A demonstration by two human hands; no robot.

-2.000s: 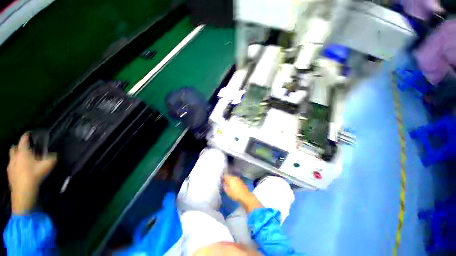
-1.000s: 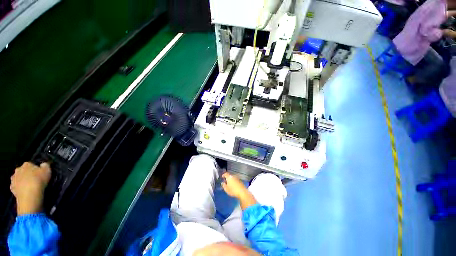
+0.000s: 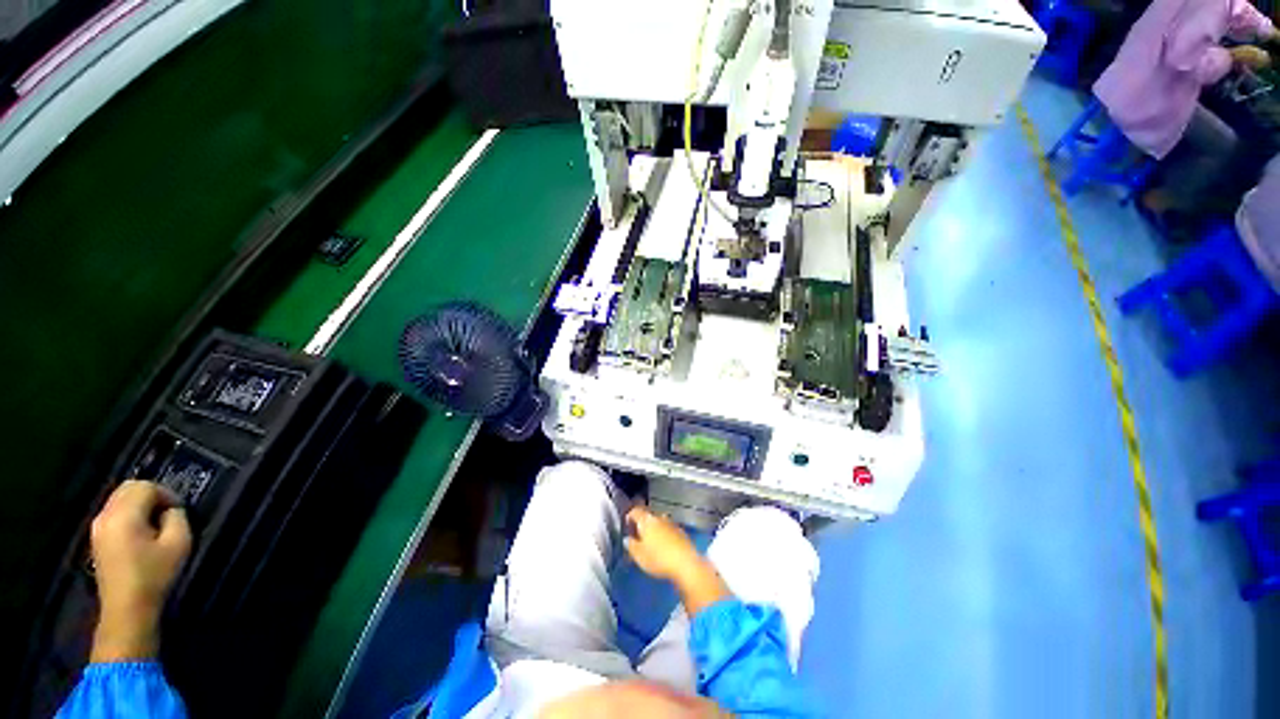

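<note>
A black foam tray (image 3: 306, 396) tops a stack at the left. Two part-assembled phones with white print lie in its pockets, a farther one (image 3: 242, 393) and a nearer one (image 3: 180, 475). My left hand (image 3: 138, 548), fingers curled, is over the tray at the nearer phone's edge and covers part of it; whether it grips anything is hidden. My right hand (image 3: 663, 548) rests between my knees with curled fingers; its palm is hidden. In the white machine (image 3: 737, 351), the left fixture (image 3: 649, 312) and right fixture (image 3: 825, 337) show dark green plates with no phone visible.
A round black fan (image 3: 461, 358) stands between the tray stack and the machine. A small dark phone-like piece (image 3: 337, 249) lies on the green conveyor (image 3: 477, 225). A black block (image 3: 520, 63) is farther up. Blue stools (image 3: 1204, 302) and a person in pink (image 3: 1165, 70) are at the right.
My left hand has moved in from the tray's outer side to the nearer phone, its fingers more curled. My right hand stays between my knees. The camera view has shifted and become sharper.
</note>
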